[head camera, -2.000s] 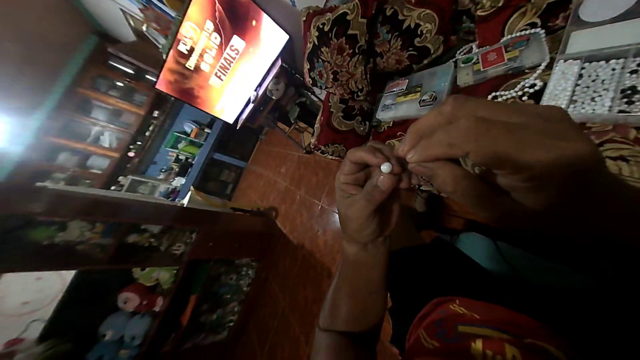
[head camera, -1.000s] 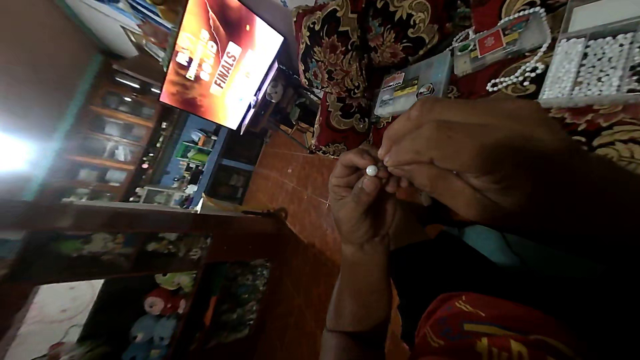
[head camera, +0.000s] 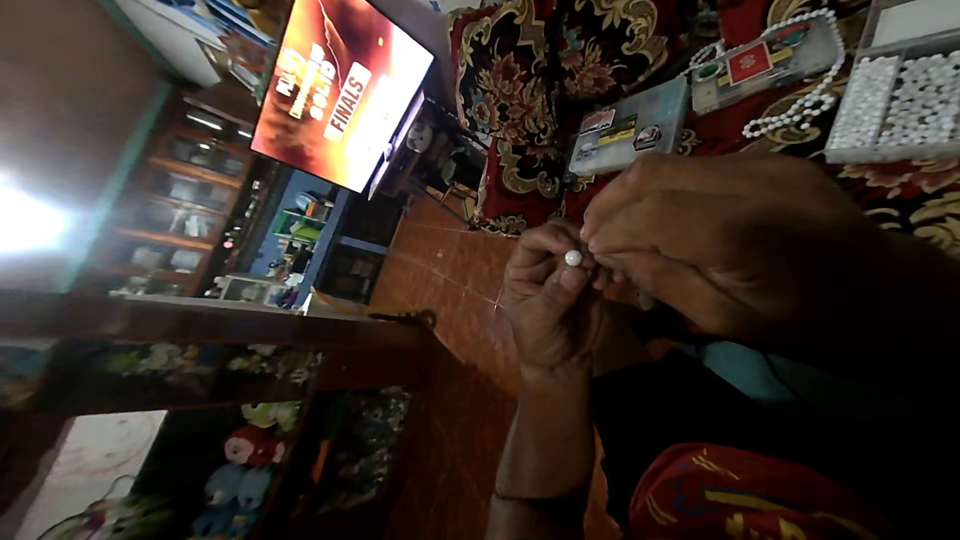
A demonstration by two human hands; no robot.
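A single white bead (head camera: 573,258) is pinched between the thumb and fingers of my left hand (head camera: 551,292). My right hand (head camera: 697,240) meets it from the right, thumb and fingertips pressed together just beside the bead. Whatever those right fingertips pinch is too small or too hidden to make out. Beyond the right hand, a clear plastic compartment box (head camera: 840,150) holds many white beads, and a string of white beads (head camera: 832,56) loops over a smaller clear case (head camera: 712,94).
A closed clear plastic case (head camera: 630,127) with stickers lies on the red floral upholstery (head camera: 517,90). A lit television (head camera: 337,90) stands at the upper left. Shelves with plush toys (head camera: 240,480) are at lower left, beside the tiled floor (head camera: 450,277).
Both hands stay close together with the bead in the left fingers; nothing has plainly been taken up or let go.
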